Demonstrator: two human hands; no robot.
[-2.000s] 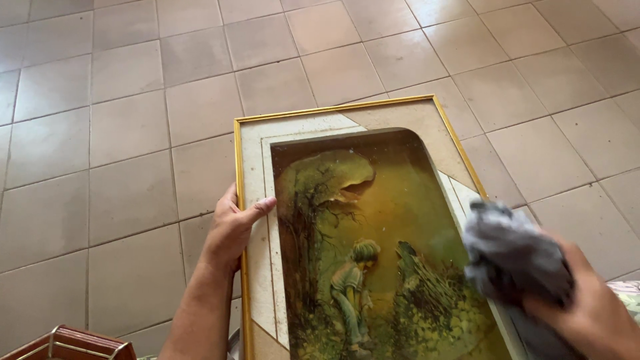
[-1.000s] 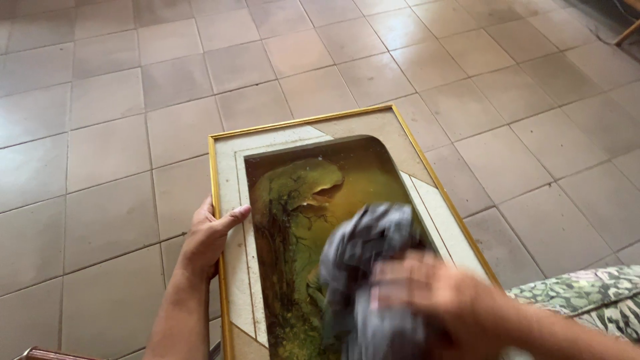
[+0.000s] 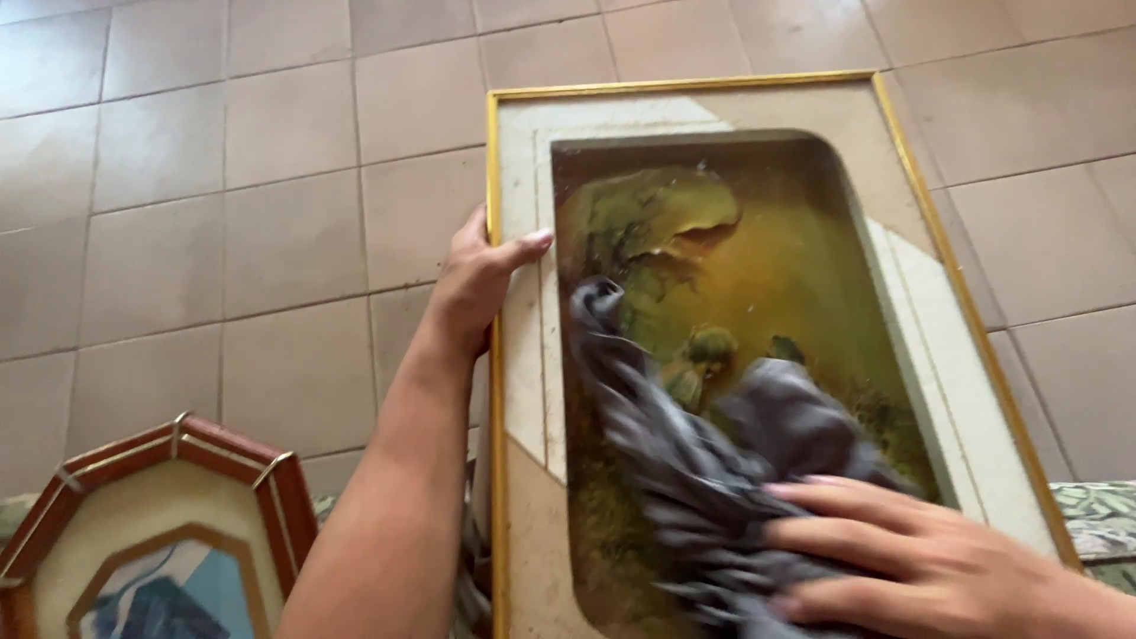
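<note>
A large picture in a thin gold frame (image 3: pixel 685 84) stands tilted before me, with a white and beige mat around a painted scene of a child and a tree. My left hand (image 3: pixel 484 280) grips its left edge, the thumb over the front and the other fingers mostly hidden behind. Under my right hand (image 3: pixel 923 555) a crumpled grey cloth (image 3: pixel 710 479) lies against the lower part of the picture's face. The fingers press on the cloth and are slightly blurred.
At the lower left is a second picture in an octagonal reddish-brown wooden frame (image 3: pixel 286 506) with metal trim. Floor tiles (image 3: pixel 293 240) stretch beyond the pictures. A patterned fabric (image 3: pixel 1096 524) shows at the right edge.
Two seconds ago the cloth was at the picture's right edge; my right hand has moved it left and then lower over the picture. My left hand keeps its hold. The octagonal frame shows more fully.
</note>
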